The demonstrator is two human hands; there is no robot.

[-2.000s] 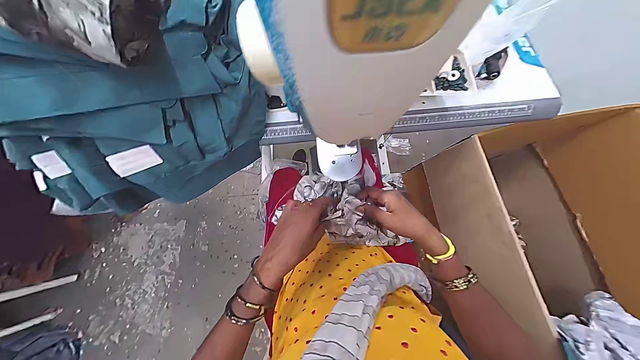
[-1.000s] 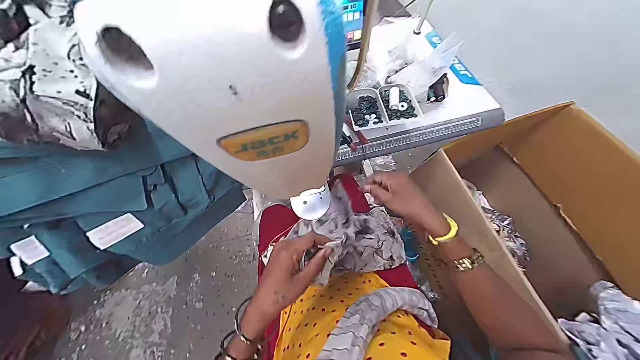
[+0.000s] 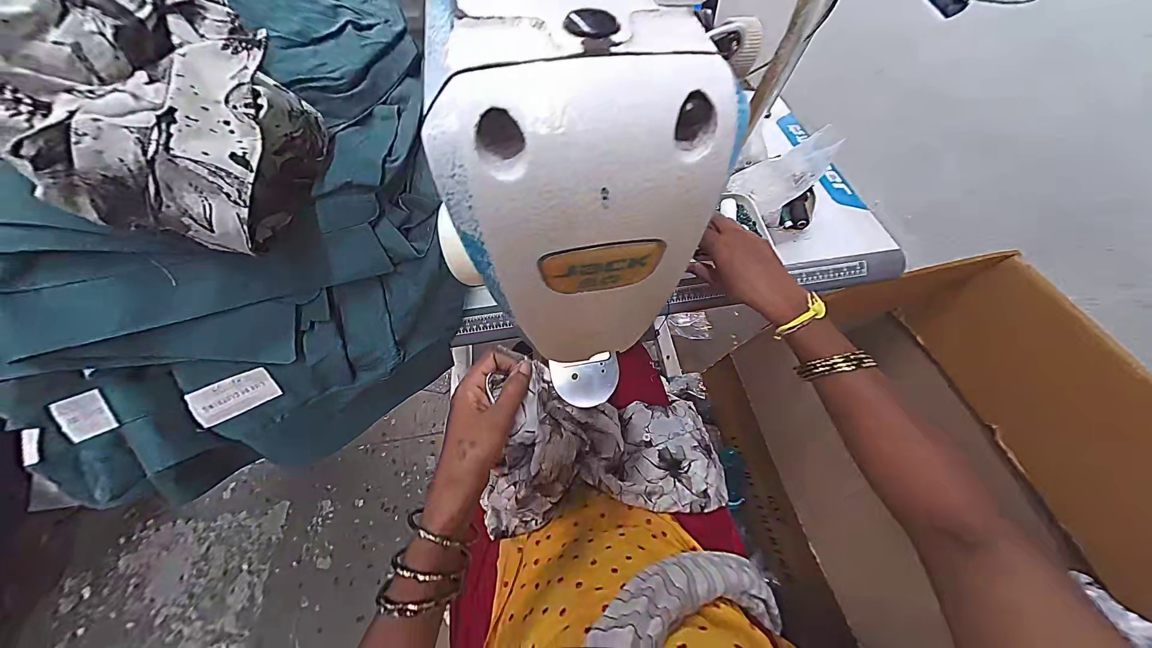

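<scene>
A white Jack sewing machine head (image 3: pixel 585 171) fills the upper middle, with a rounded metal guard (image 3: pixel 585 382) at its lower end. Just left of that guard, my left hand (image 3: pixel 490 400) pinches a grey-white patterned cloth (image 3: pixel 558 450) between thumb and fingers. The bunched cloth spreads below the machine over my lap. My right hand (image 3: pixel 742 265) is beside the machine's right side, at the small parts tray (image 3: pixel 756 216) on the worktable. Its fingertips are partly hidden behind the machine, so I cannot tell whether they hold anything.
Teal folded garments (image 3: pixel 225 306) with white labels are piled at left, a patterned cloth bundle (image 3: pixel 180 135) on top. An open cardboard box (image 3: pixel 1035 360) stands at right. On the white table (image 3: pixel 855 234) lie a clear plastic bag (image 3: pixel 792 175) and a dark spool (image 3: pixel 796 211).
My right hand has left the cloth and moved up to the parts tray. My left hand has moved up to the left side of the metal guard, still with cloth. The view has shifted.
</scene>
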